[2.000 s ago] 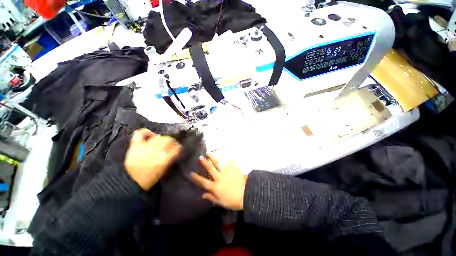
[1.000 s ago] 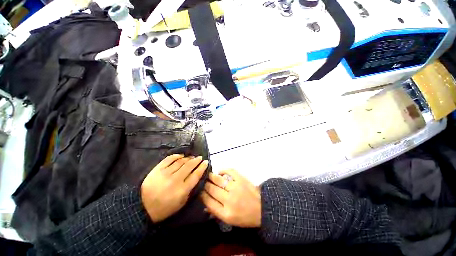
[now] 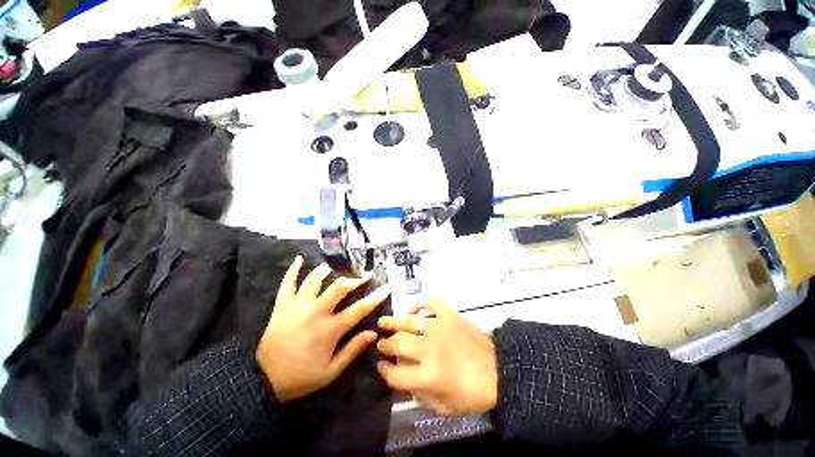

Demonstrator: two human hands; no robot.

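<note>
The dark grey-brown garment (image 3: 192, 268) lies in a crumpled heap left of the needle, its right edge under the presser foot area (image 3: 362, 259) of the white sewing machine (image 3: 554, 116). My left hand (image 3: 313, 330) lies flat on the garment with fingers spread, fingertips just in front of the needle area. My right hand (image 3: 438, 357) is at the garment's right edge, fingers bent, fingertips close to my left hand. Whether they pinch the cloth is hard to tell. The needle tip is hidden.
Black elastic bands (image 3: 457, 143) wrap the machine head. The dark control panel (image 3: 751, 192) and tan cardboard (image 3: 793, 236) are at the right. More dark cloth (image 3: 429, 31) lies behind the machine. A metal bobbin winder (image 3: 648, 82) stands on top of the head.
The camera view has come closer to the machine head. The garment's edge has moved up to the needle. My left hand has spread flat; my right hand stays at the edge.
</note>
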